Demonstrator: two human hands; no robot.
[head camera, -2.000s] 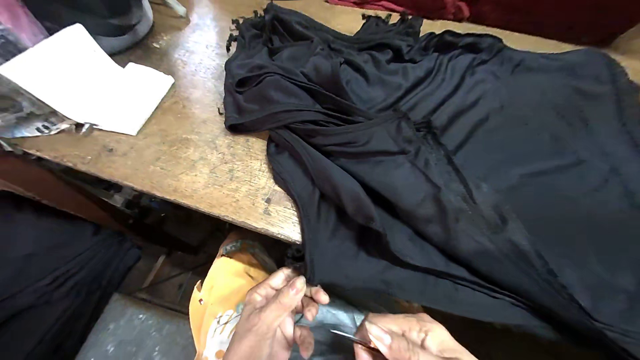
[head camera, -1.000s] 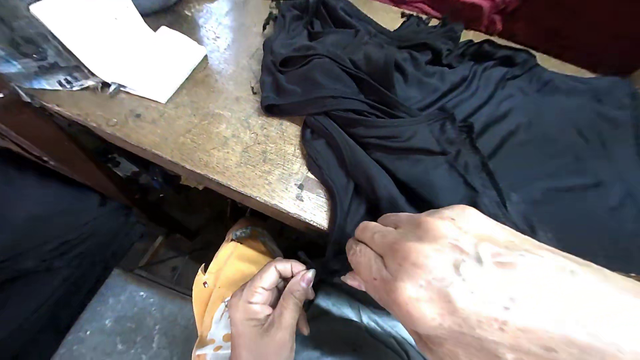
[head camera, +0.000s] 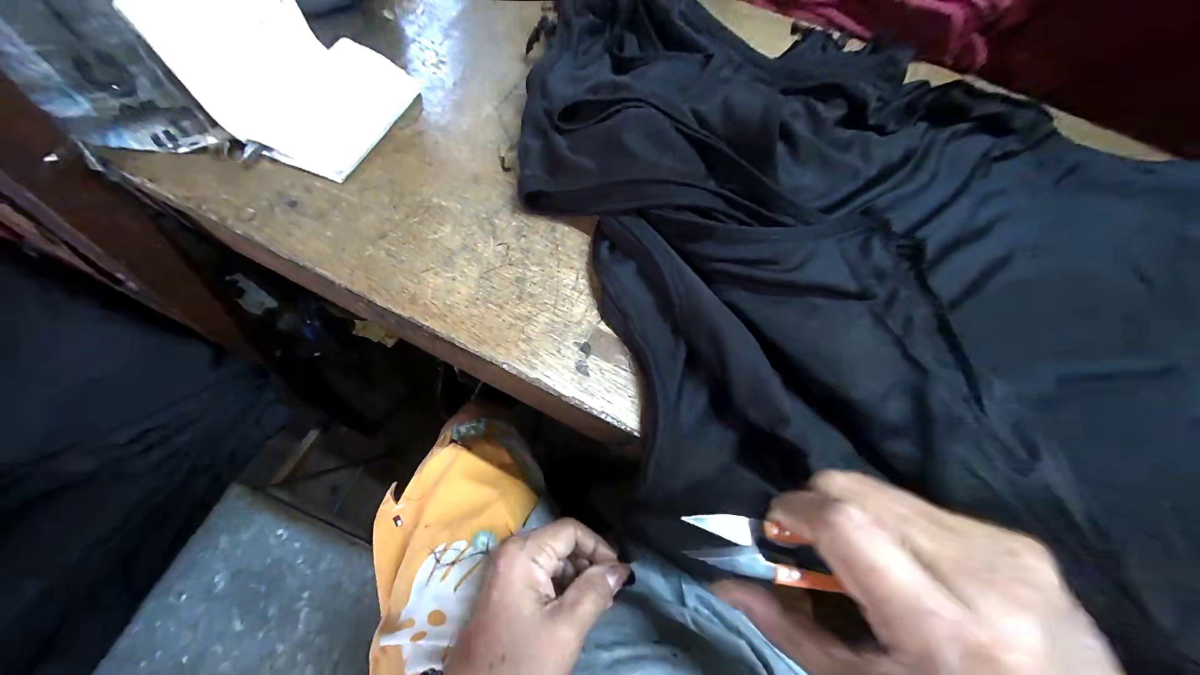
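Observation:
My right hand (head camera: 900, 572) grips a pair of small thread snips (head camera: 764, 553) with orange handle parts. Their two pointed blades stand apart and point left, over the lower edge of a black cloth garment (head camera: 778, 281). Just left of the blade tips, my left hand (head camera: 553, 591) pinches a small dark bit of the cloth or thread between thumb and forefinger; which of the two cannot be made out. The garment lies in folds across the wooden table and hangs over its front edge toward my lap.
A folded white paper (head camera: 291, 84) and a clear plastic packet (head camera: 112, 84) lie at the table's (head camera: 403, 225) back left. Dark red cloth (head camera: 1078, 66) is at the back right. Orange printed cloth (head camera: 459, 525) and grey cloth (head camera: 656, 619) cover my lap, below the table edge.
My right hand has moved back from the garment's edge beside my left hand, and the snips now show with blades apart. The left hand stays low at the cloth.

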